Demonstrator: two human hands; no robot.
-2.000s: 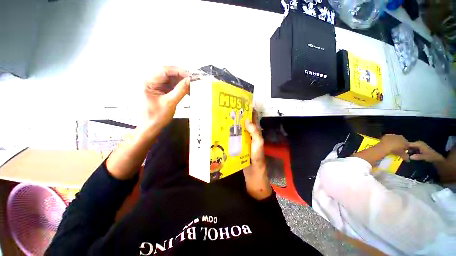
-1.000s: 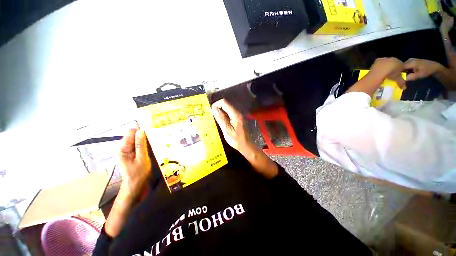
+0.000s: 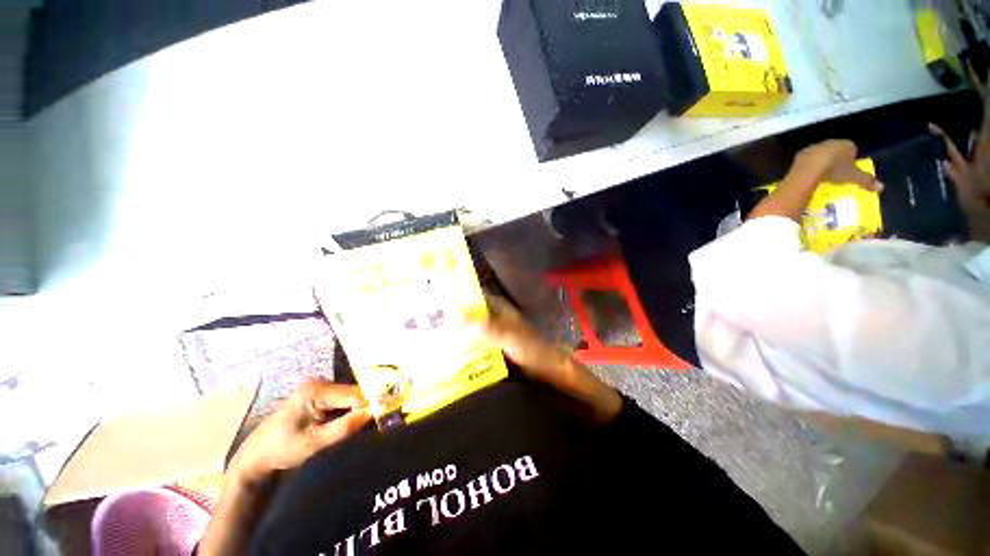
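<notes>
A yellow earphone box [image 3: 418, 315] with a black hang tab [image 3: 397, 231] at its upper end is held in front of my chest, its printed face towards me and washed out by glare. My left hand [image 3: 309, 427] grips its lower left corner with thumb and fingers. My right hand [image 3: 519, 339] is at its right edge, blurred, with fingers over the lower right side. The back of the box is hidden.
Black boxes [image 3: 592, 81] and a yellow box [image 3: 744, 54] stand on the white table [image 3: 206, 163]. A carton flap [image 3: 152, 443] and pink basket [image 3: 147, 523] are lower left. At right are a red stool [image 3: 608, 310] and a neighbour's white sleeve [image 3: 803, 315], their hands on a box.
My left hand has slid down the box's left side to its lower corner. My right hand has moved lower on the right edge. The neighbour's yellow sleeve and black box have shifted.
</notes>
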